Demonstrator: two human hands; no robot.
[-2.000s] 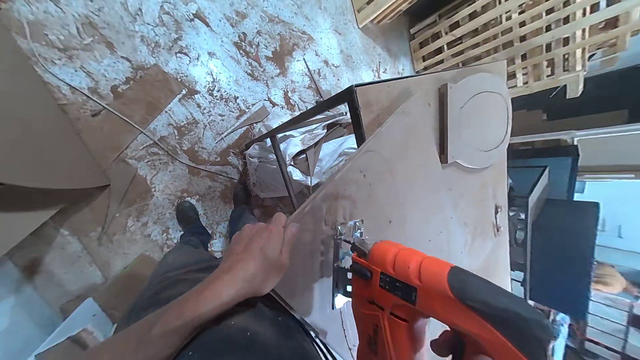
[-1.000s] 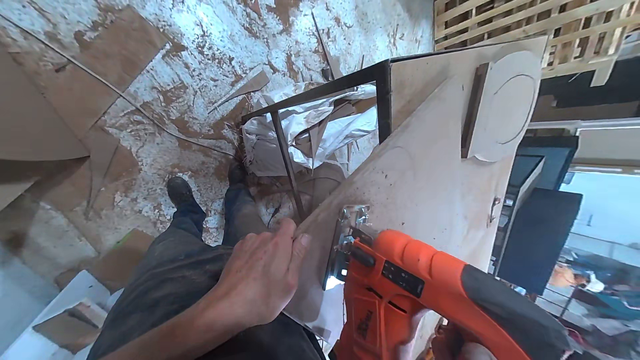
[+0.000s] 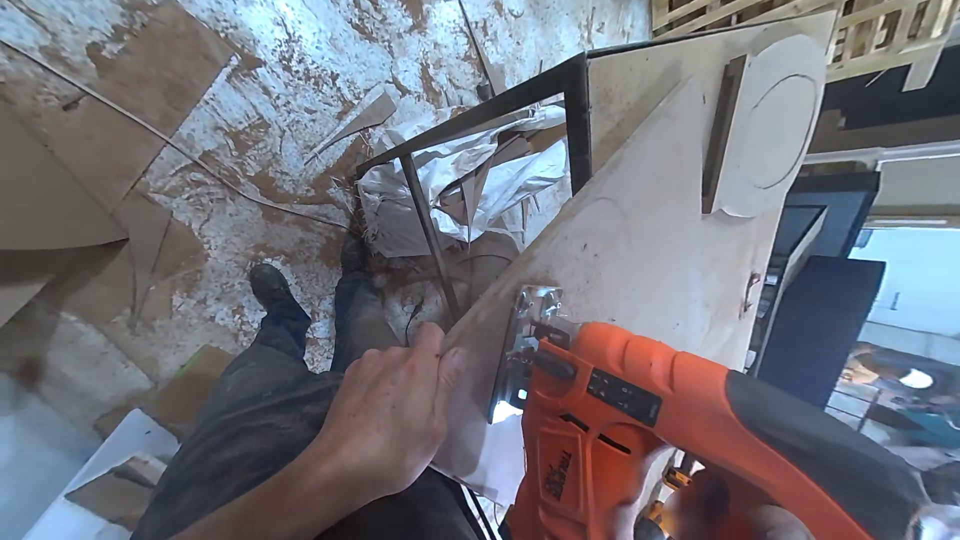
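My left hand (image 3: 401, 409) grips the near edge of a pale plywood sheet (image 3: 637, 232), with its fingers curled at the rim. An orange and black Truper jigsaw (image 3: 615, 405) rests on the sheet just right of that hand, its metal base plate (image 3: 521, 352) flat on the wood. My right hand (image 3: 750, 510), mostly hidden behind the jigsaw's body, holds it by the handle. The blade cannot be made out. A light shines by the base plate.
Under the sheet stands a dark metal frame (image 3: 577, 120). A cut board piece with a curved pencil line (image 3: 784, 127) lies at the sheet's far end. Wooden pallets (image 3: 885, 45) are at the upper right. White plastic with scraps (image 3: 465, 180) and a cable (image 3: 202, 161) lie on the floor.
The view has shifted somewhat. The jigsaw stays on the sheet in my right hand, and my left hand keeps to the sheet's edge, now with its fingers beside the base plate.
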